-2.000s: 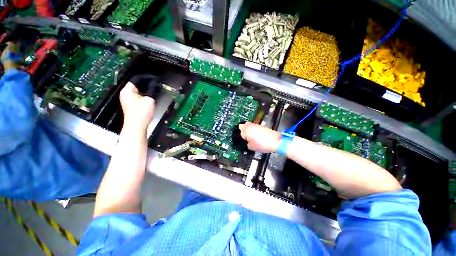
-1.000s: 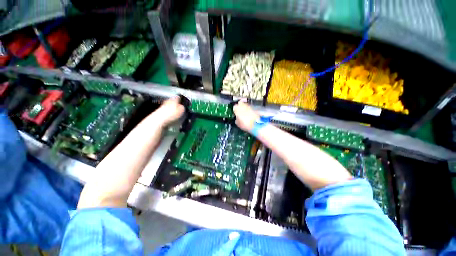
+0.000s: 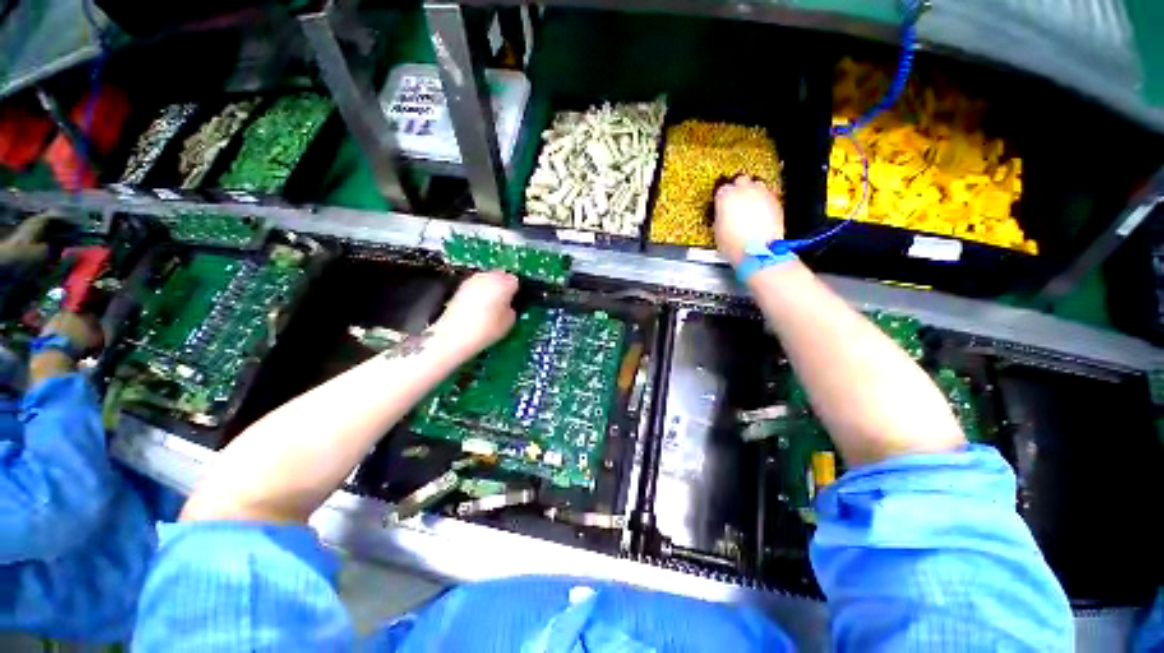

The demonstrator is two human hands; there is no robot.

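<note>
A green circuit board point(image 3: 562, 396) lies in a black pallet point(image 3: 613, 520) in front of me, with a narrow board strip point(image 3: 523, 260) at its far edge. My left hand point(image 3: 483, 310) is over the board's far left corner, just below the strip; its fingertips are hidden, so I cannot tell if it holds anything. My right hand point(image 3: 747, 217), with a light blue wrist strap point(image 3: 765, 260), has its dark-covered fingertips in the bin of small yellow parts point(image 3: 696, 166). Whether it grips any part cannot be seen.
Off-white parts point(image 3: 597, 166) fill the bin on the left, orange-yellow parts point(image 3: 919, 160) the one on the right. More boards lie in pallets on both sides, the left one point(image 3: 211, 325) near a neighbour's hands point(image 3: 70, 334). A blue cord point(image 3: 894, 83) hangs above. Metal posts point(image 3: 466, 115) stand behind the rail.
My right hand has moved from the board, then its far strip, up into the yellow bin. My left hand has moved from the pallet's left side to the far strip, then slightly nearer me.
</note>
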